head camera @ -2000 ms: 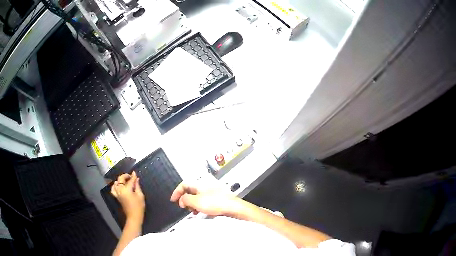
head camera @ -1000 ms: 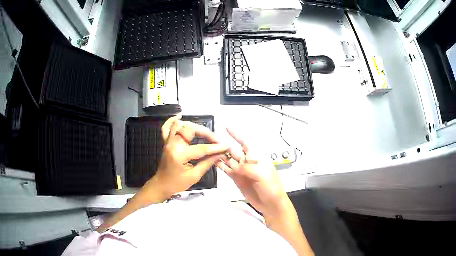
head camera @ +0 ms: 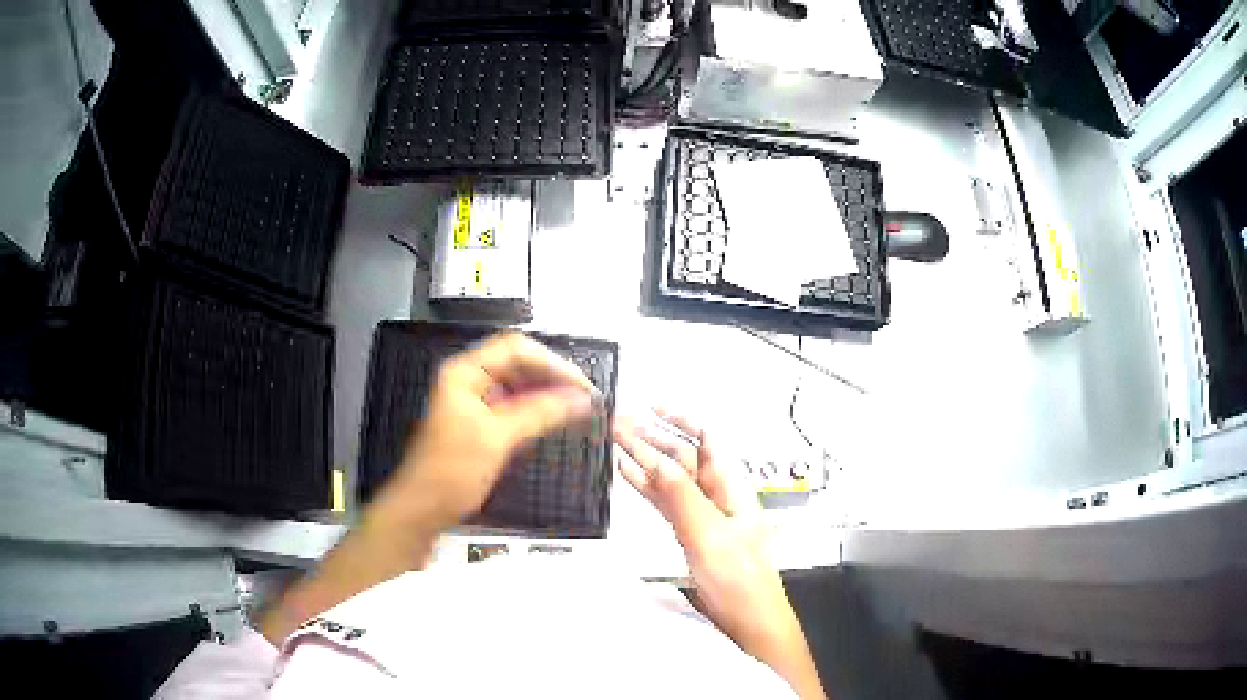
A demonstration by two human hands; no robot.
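A black component tray [head camera: 547, 479] with rows of pockets lies at the front, with a few tiny pale dots near its upper right corner. My left hand [head camera: 486, 417] is blurred above it, covering its middle. Its fingers are bent together near the tray's right edge; whether they pinch a tiny part cannot be seen. My right hand [head camera: 691, 486] is just right of the tray, palm up with fingers apart. No part shows in it, but the palm is overexposed.
A black tray with white paper [head camera: 780, 226] lies behind, beside a black mouse-like object [head camera: 916, 237]. A dotted tray [head camera: 492, 103] is at the back left, above a yellow-labelled box [head camera: 486, 253]. Two dark trays [head camera: 233, 397] lie left. A button box [head camera: 786, 479] is right of my right hand.
The view has turned and shifted. My hands were together a second ago; my left hand has now come away from my right fingers, back over the tray. My right hand stays palm up.
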